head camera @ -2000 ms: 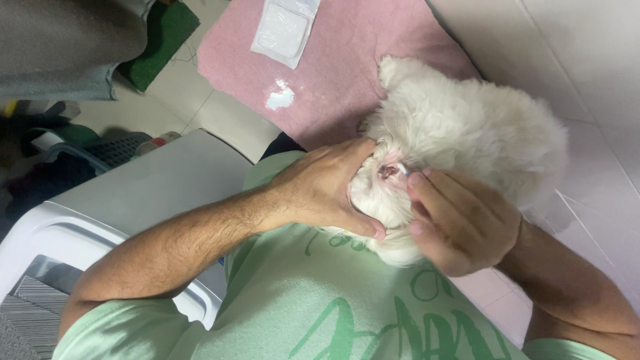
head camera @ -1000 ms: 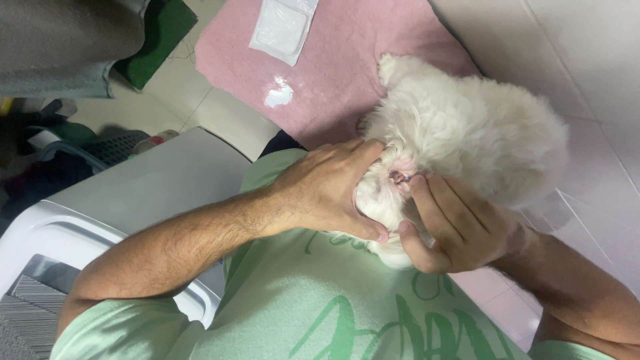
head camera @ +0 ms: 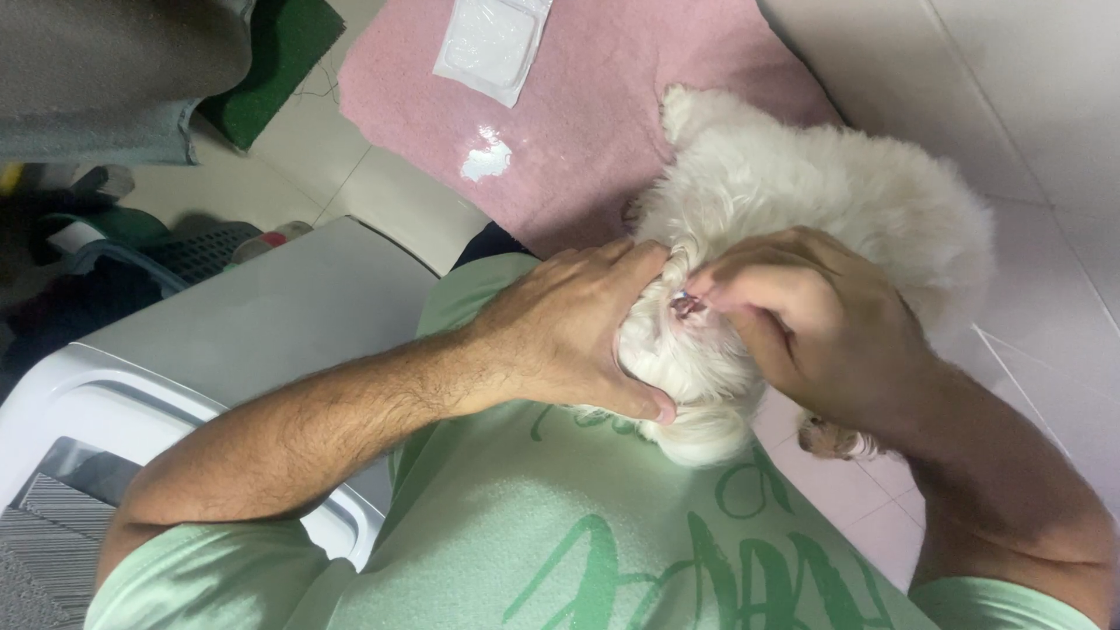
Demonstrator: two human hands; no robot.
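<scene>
A small dog with white, fluffy fur [head camera: 814, 188] lies between my arms and partly on a pink towel [head camera: 577, 114]. My left hand [head camera: 586, 328] holds the dog's head, its thumb and fingers spread around the fur. The inside of an ear [head camera: 689, 306] shows pink and dark reddish beside that hand. Right at this ear, my right hand [head camera: 787, 306] has its thumb and fingertips pinched together. A tiny bluish-white bit shows at the fingertips; what it belongs to is hidden.
A flat white pad in clear wrapping [head camera: 492, 44] lies on the towel near a white wet-looking patch [head camera: 486, 156]. To the left stand a grey and white plastic unit [head camera: 262, 289] and a dark green basket [head camera: 206, 249]. Pale tiled wall [head camera: 980, 87] is at the right.
My right hand has turned, its knuckles now higher over the dog's back, with the fingertips still at the ear. A brownish furry part now shows below my right wrist. My left hand has barely moved.
</scene>
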